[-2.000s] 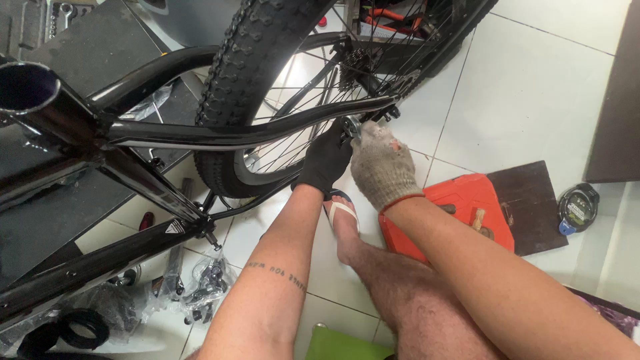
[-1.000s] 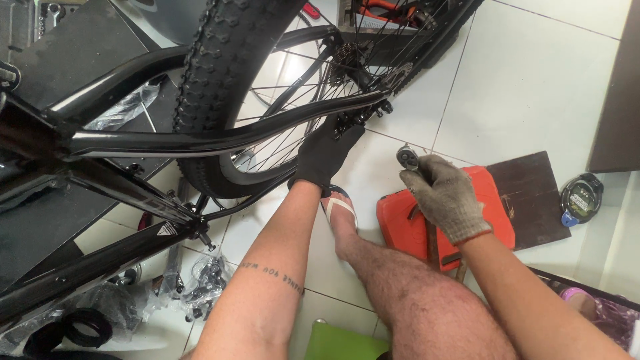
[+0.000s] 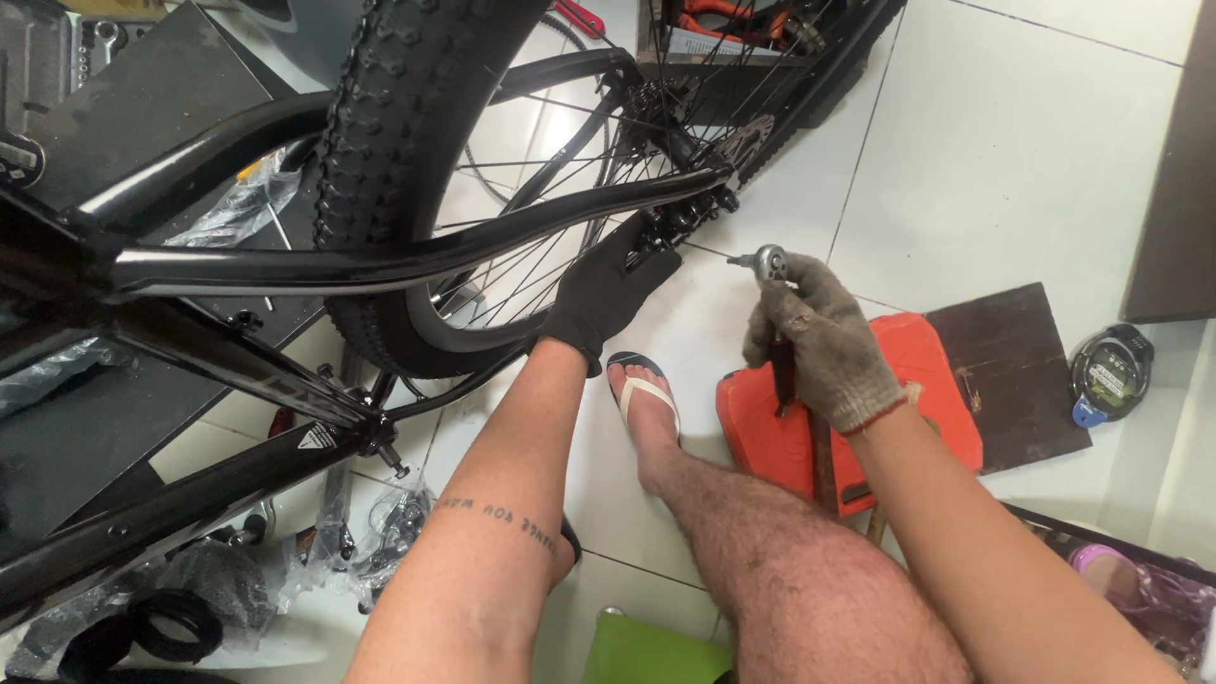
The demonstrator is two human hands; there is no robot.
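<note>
A black bicycle frame [image 3: 285, 271] with its rear wheel [image 3: 366, 180] fills the left and top. My left hand [image 3: 613, 285], in a black glove, grips the black rear derailleur [image 3: 679, 220] by the wheel's axle, below the chainstay; its fingertips are partly hidden. In my right hand [image 3: 822, 332], which wears a grey-brown knit glove, is a small ratchet wrench [image 3: 771, 263] with a bit in its round head, pointing left toward the derailleur but apart from it. The brake disc [image 3: 746, 142] and the cassette [image 3: 655, 100] show at the hub.
An open red plastic case [image 3: 921, 370] lies beneath my right hand, beside a dark board [image 3: 1016, 380] and a coiled cable lock [image 3: 1111, 375]. A tool box [image 3: 665, 62] stands behind the wheel. Plastic-wrapped parts [image 3: 389, 532] lie lower left, a green stool [image 3: 655, 655] at the bottom.
My right hand has moved away from the derailleur, first down and right, then slightly up, with the ratchet wrench now plainly visible in it. My left hand stays at the derailleur.
</note>
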